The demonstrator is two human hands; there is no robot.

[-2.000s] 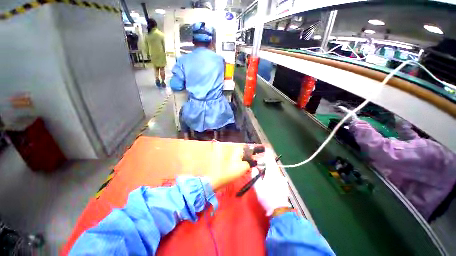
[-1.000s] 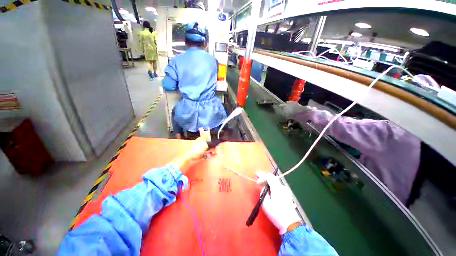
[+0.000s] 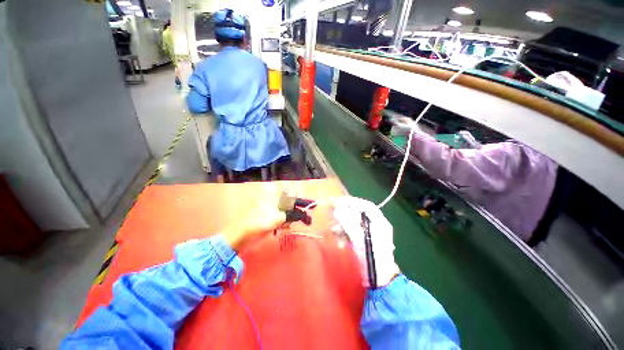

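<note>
My left hand (image 3: 263, 222) is bare and blurred over the upper middle of the red-orange foam pad (image 3: 301, 301), with black tips at its fingers. A small white bit shows beside the tips; whether the fingers grip it is unclear. My right hand (image 3: 371, 236), in a white glove, is at the pad's right edge. It holds a slim black pen (image 3: 369, 249) lengthwise against the hand. A white cable (image 3: 409, 150) hangs from the shelf down to near my right hand. A short thin white strand (image 3: 304, 235) lies between the hands.
A green conveyor belt (image 3: 438, 273) runs along the right, carrying circuit boards (image 3: 441, 210). Across it a person's pink sleeve (image 3: 472, 164) reaches towards the boards. A person in blue (image 3: 239, 109) sits ahead. Red-wrapped posts (image 3: 306, 94) and a shelf (image 3: 438, 78) border the belt.
My left hand has come back from the pad's far edge. My right hand has moved up a little, its pen now more upright. The white cable's end has shifted. The view has turned right.
</note>
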